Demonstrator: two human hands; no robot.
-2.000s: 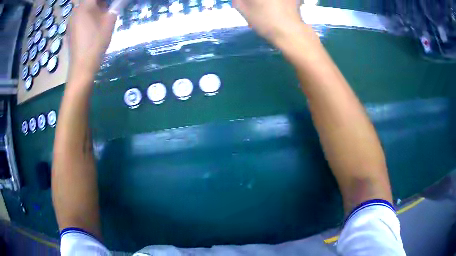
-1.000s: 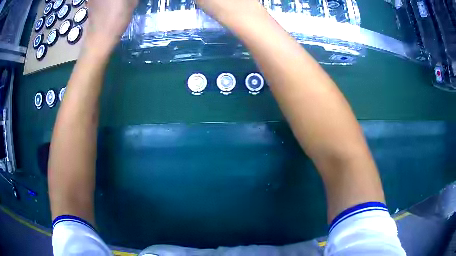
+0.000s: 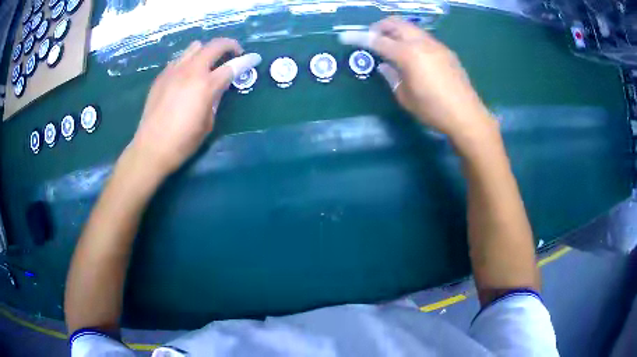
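Several small round components lie in a row on the green mat, including a plain white-faced one [image 3: 283, 70] and a ringed one [image 3: 323, 65]. My left hand [image 3: 187, 97] is at the row's left end, its whitish-covered fingertips over the leftmost component [image 3: 244, 78]; whether it grips it cannot be told. My right hand [image 3: 427, 75] is beside the rightmost component [image 3: 361, 63], fingers apart, with whitish covers on the fingertips. The clear blister tray [image 3: 272, 35] lies just beyond the hands, glaring white and cut off by the top edge.
A tan board [image 3: 59, 73] with round components is at upper left. Several components [image 3: 68, 126] stand in a row on the mat [image 3: 314, 230] below it. A black round object [image 3: 40, 222] is at left. Dark stacked trays [image 3: 599, 35] are at upper right.
Both hands have come back from the tray at the top to the two ends of the component row. The row now shows a further component, and the view has shifted.
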